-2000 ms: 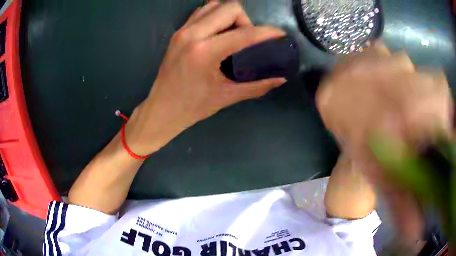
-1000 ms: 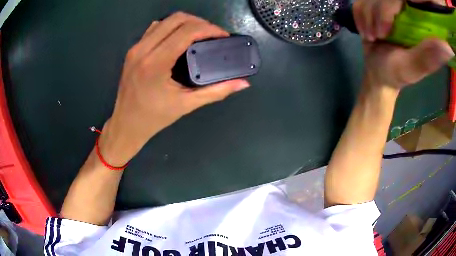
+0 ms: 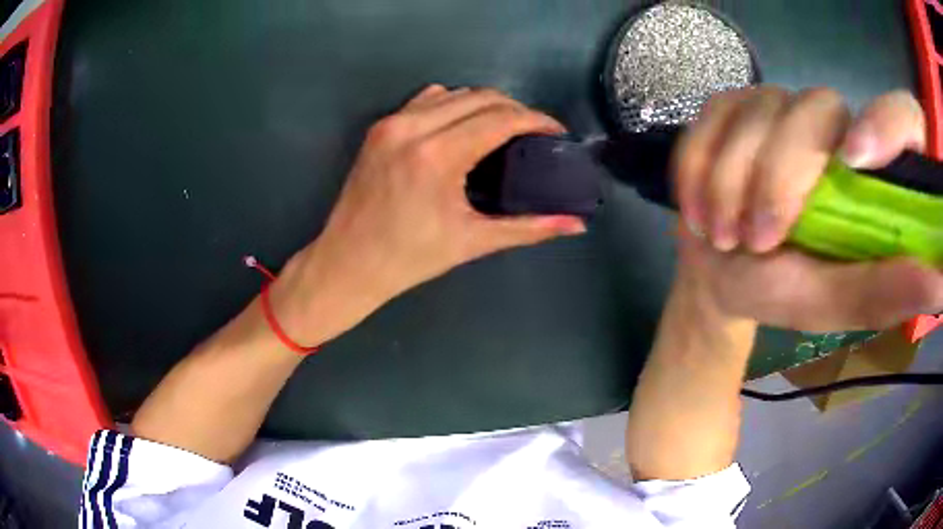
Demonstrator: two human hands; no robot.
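Observation:
My left hand (image 3: 439, 186) holds a black plastic housing (image 3: 553, 178) between thumb and fingers, its flat face turned up and to the right. My right hand (image 3: 791, 207) grips the lime-green electric screwdriver (image 3: 879, 219). Its black nose (image 3: 643, 165) points left at the housing's upper right corner. The bit is blurred, and I cannot tell whether it touches the housing or holds a screw. The round screw dish (image 3: 682, 67) with a silvery heap of screws lies just above the nose.
A red-orange tray (image 3: 52, 310) with black housings runs along the left edge. Another red-orange tray (image 3: 923, 62) shows at the right edge. A black cord (image 3: 838, 389) crosses over cardboard and grey floor at lower right.
Since one second ago, the right hand has brought the screwdriver left and down from the dish to the housing. The dish, left hand and housing sit farther right in view, the hand and housing also lower.

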